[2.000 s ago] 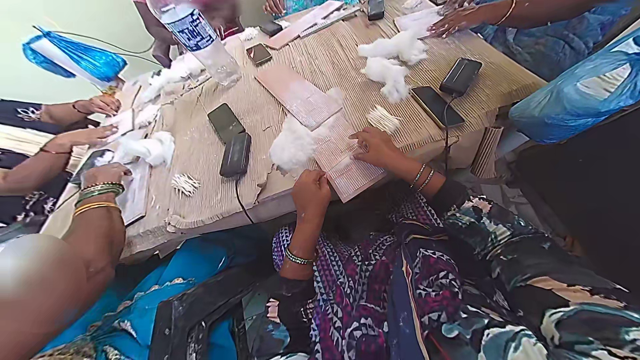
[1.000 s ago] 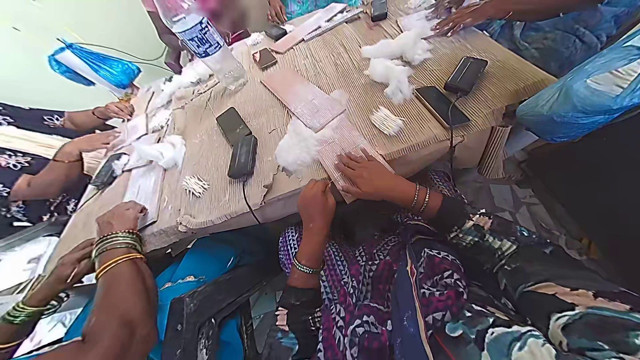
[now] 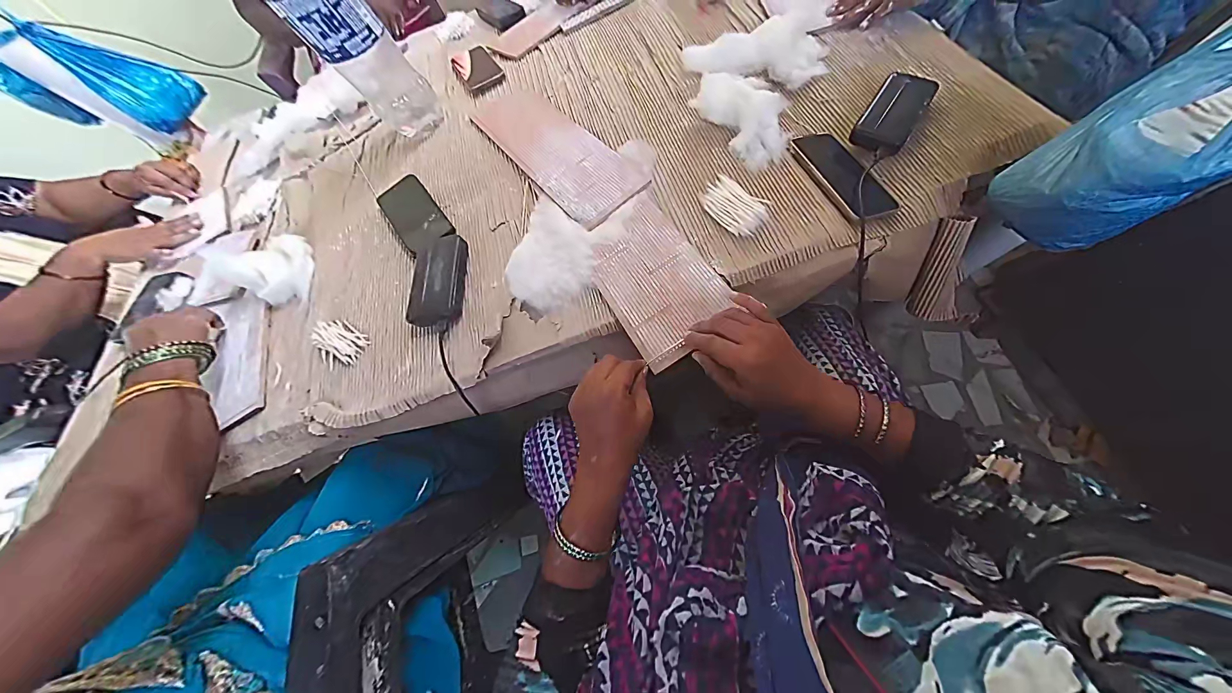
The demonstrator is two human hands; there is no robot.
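A ridged pinkish board (image 3: 654,274) lies at the near table edge, its lower corner jutting toward me. My left hand (image 3: 612,399) is closed at that corner, thumb and finger pinching something thin, too small to identify. My right hand (image 3: 746,351) rests its fingers on the board's lower right edge; whether it grips anything there is unclear. A second pinkish board (image 3: 563,156) touches the far end of the first. Loose white cotton (image 3: 551,258) lies against the left side of the boards. To their right sits a small pile of white cotton swabs (image 3: 735,205).
Corrugated cardboard covers the table (image 3: 539,332). On it are black cased devices (image 3: 438,282) with cables, a dark phone (image 3: 844,177), more cotton (image 3: 746,106) and a plastic bottle (image 3: 375,67). Co-workers' arms (image 3: 144,462) reach in at the left; a blue plastic bag (image 3: 1116,154) is at the right.
My right hand was spread over the middle of the board a second ago; it is now at the lower right edge. The co-worker's second braceleted arm at the lower left has left the view.
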